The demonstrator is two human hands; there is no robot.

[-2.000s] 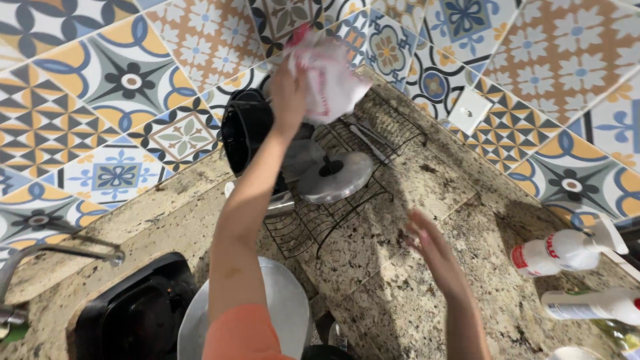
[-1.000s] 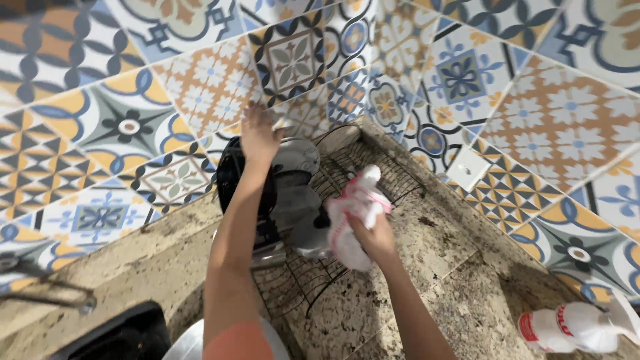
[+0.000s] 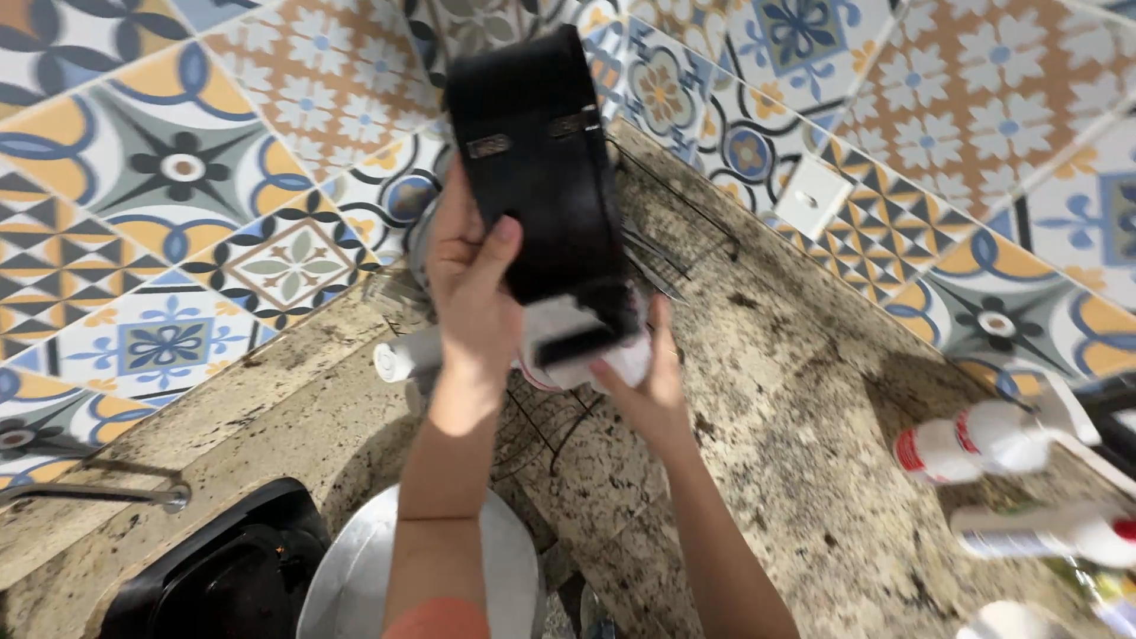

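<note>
A glossy black container (image 3: 546, 200) is held up in front of me, tilted, above the wire dish rack (image 3: 532, 426). My left hand (image 3: 479, 275) grips its left side, the thumb lying across the black surface. At its lower end my right hand (image 3: 652, 382) holds a white and pink cloth (image 3: 626, 355) against it. The container hides part of the cloth and some of the fingers. Below and left of it, partly behind my left wrist, lies a white cylindrical thing (image 3: 404, 355). Slim metal utensils (image 3: 652, 262) rest on the rack at the right.
At lower left are a faucet (image 3: 169, 495), a black basin (image 3: 222, 568) and a large round metal vessel (image 3: 422, 577). White bottles (image 3: 976, 439) stand on the granite counter (image 3: 781, 444) at the right. A tiled wall with a white outlet plate (image 3: 812, 195) rises behind.
The black container, on the rack one second ago, is now lifted in my left hand, which then was reaching toward the rack's back. My right hand has brought the cloth against the container.
</note>
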